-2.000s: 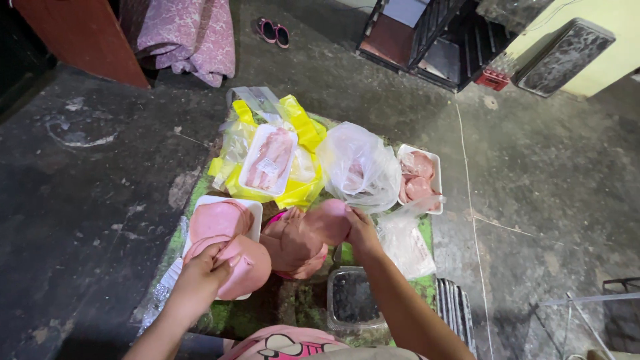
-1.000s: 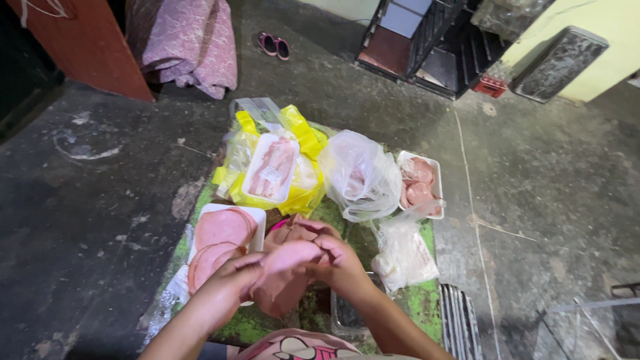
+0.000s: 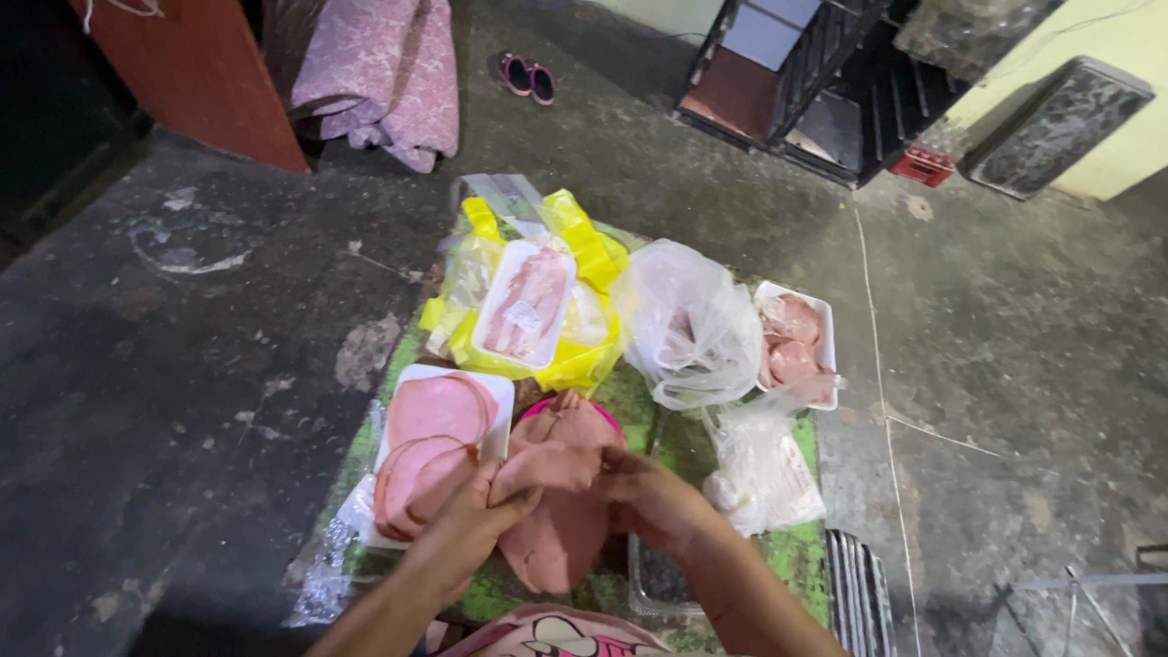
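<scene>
Between my left hand [image 3: 470,525] and my right hand [image 3: 643,493] a slice of pink lunch meat [image 3: 547,467] is gripped at its two ends. Beneath it, more meat slices [image 3: 557,547] lie over a bright pink-rimmed container [image 3: 610,418], mostly covered. A white foam tray [image 3: 500,394] with round ham slices [image 3: 438,411] sits left of them. Behind, a wrapped tray of bacon-like meat strips [image 3: 527,306] rests on a yellow plastic bag [image 3: 584,351]. A clear plastic container [image 3: 666,575] stands partly under my right forearm.
On the worn green table [image 3: 798,566] are a white plastic bag [image 3: 680,319], a tray of round meat slices [image 3: 826,333] at the right and a clear bag with pale contents [image 3: 766,456]. Slippers [image 3: 529,78], a patterned cloth [image 3: 383,82] and a black shelf [image 3: 821,119] are farther off.
My left hand has moved right from over the foam tray, where it held a round slice two seconds ago. Both hands now hold one slice over the middle pile.
</scene>
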